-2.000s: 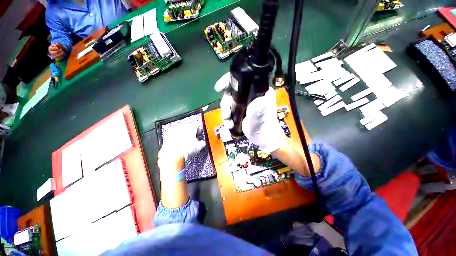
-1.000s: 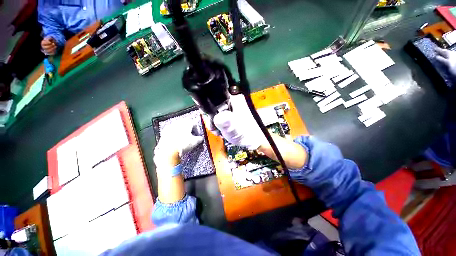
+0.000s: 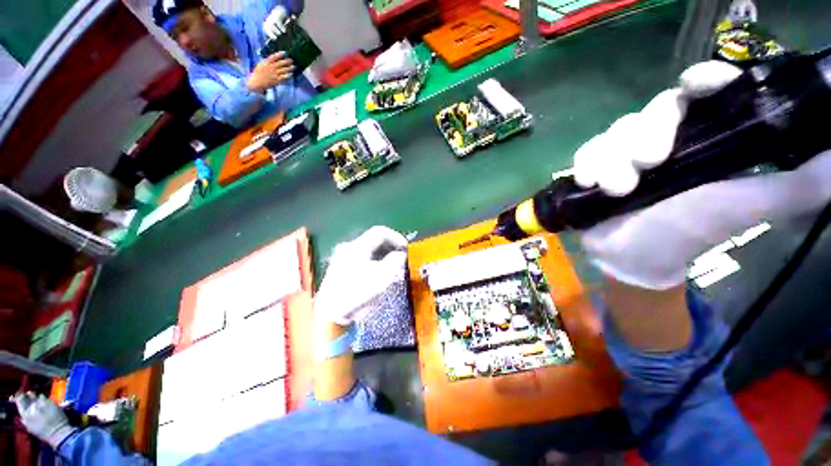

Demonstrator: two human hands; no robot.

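Observation:
My right hand point(image 3: 638, 182), in a white glove, grips the black electric screwdriver point(image 3: 674, 150). The screwdriver is tilted near level, its yellow ring and thin bit pointing left above the far edge of the orange fixture point(image 3: 492, 405). The circuit board point(image 3: 497, 319), with a pale silver heatsink along its far edge, lies on the fixture. The bit does not touch the board. My left hand point(image 3: 357, 273), gloved, is over the screw tray point(image 3: 387, 319), left of the fixture. Its fingertips are bent together; whether they hold a screw cannot be seen.
White sheets point(image 3: 228, 364) lie on a red board point(image 3: 299, 319) at left. Board assemblies point(image 3: 483, 118) stand on the green belt point(image 3: 264, 205) beyond. White pieces point(image 3: 715, 266) lie at right, partly behind my right arm. A person point(image 3: 239, 64) across the belt holds a dark green board.
The screwdriver has swung from upright over the board to near level at the right, with my right hand. My left hand remains over the tray. The view has shifted, showing more of the far side.

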